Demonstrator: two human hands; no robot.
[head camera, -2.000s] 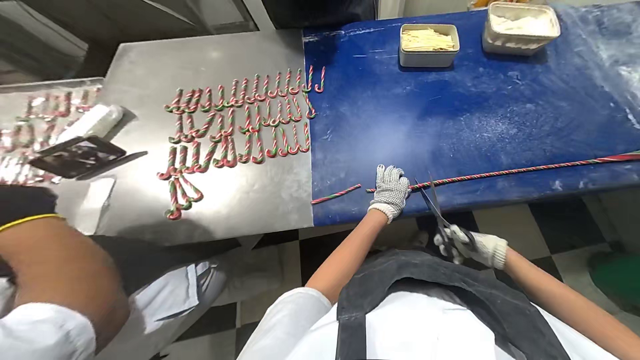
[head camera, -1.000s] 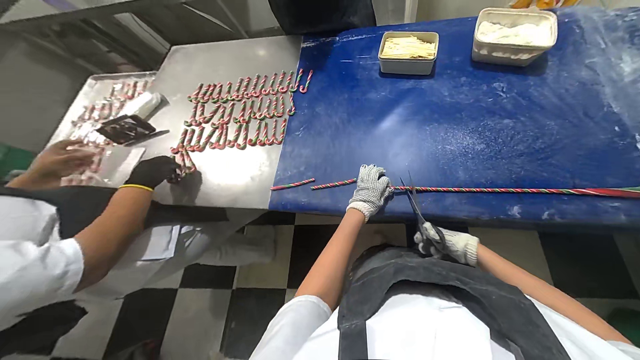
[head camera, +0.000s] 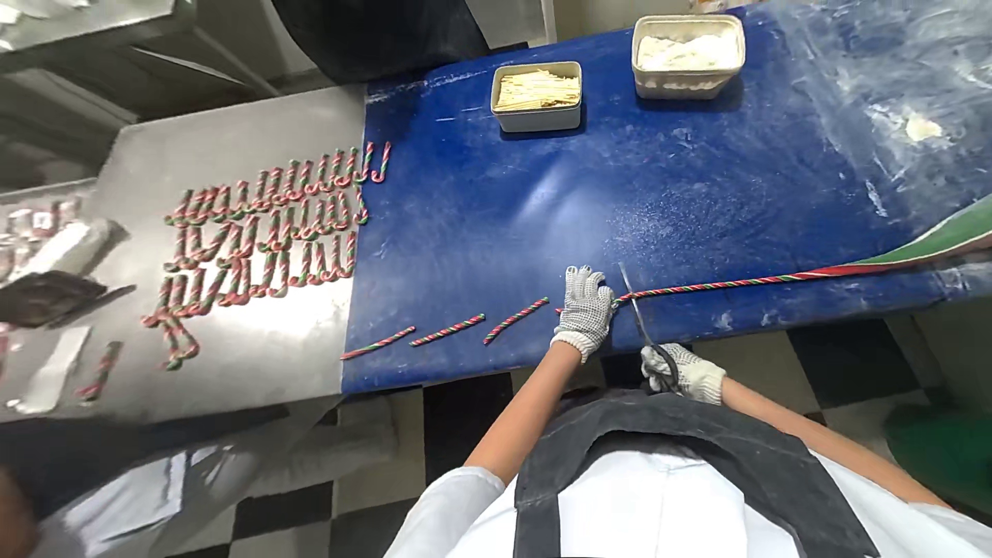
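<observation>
My left hand (head camera: 585, 310), in a white dotted knit glove, presses on the end of a long red, white and green striped candy rope (head camera: 721, 286) near the front edge of the blue table surface (head camera: 465, 217). In my gloved right hand (head camera: 682, 372) are scissors (head camera: 639, 310), held at their dark handles off the table's edge; their blades reach up to the rope just right of my left hand. Three cut straight striped pieces, among them a candy stick (head camera: 448, 329), lie apart to the left of my left hand. At the far right the rope widens into a thick green and red mass (head camera: 945, 236).
Rows of striped candy canes (head camera: 291, 186) lie on the steel table (head camera: 232, 124) at left. A container of thin pale sticks (head camera: 537, 120) and a container of white powder (head camera: 688, 81) stand at the back. Lower left, part of a co-worker in white clothes (head camera: 132, 496) shows beside packaged candy.
More cut pieces lie left of my left hand than one second ago. The co-worker's gloved hand, at the canes one second ago, is out of view. The view has shifted.
</observation>
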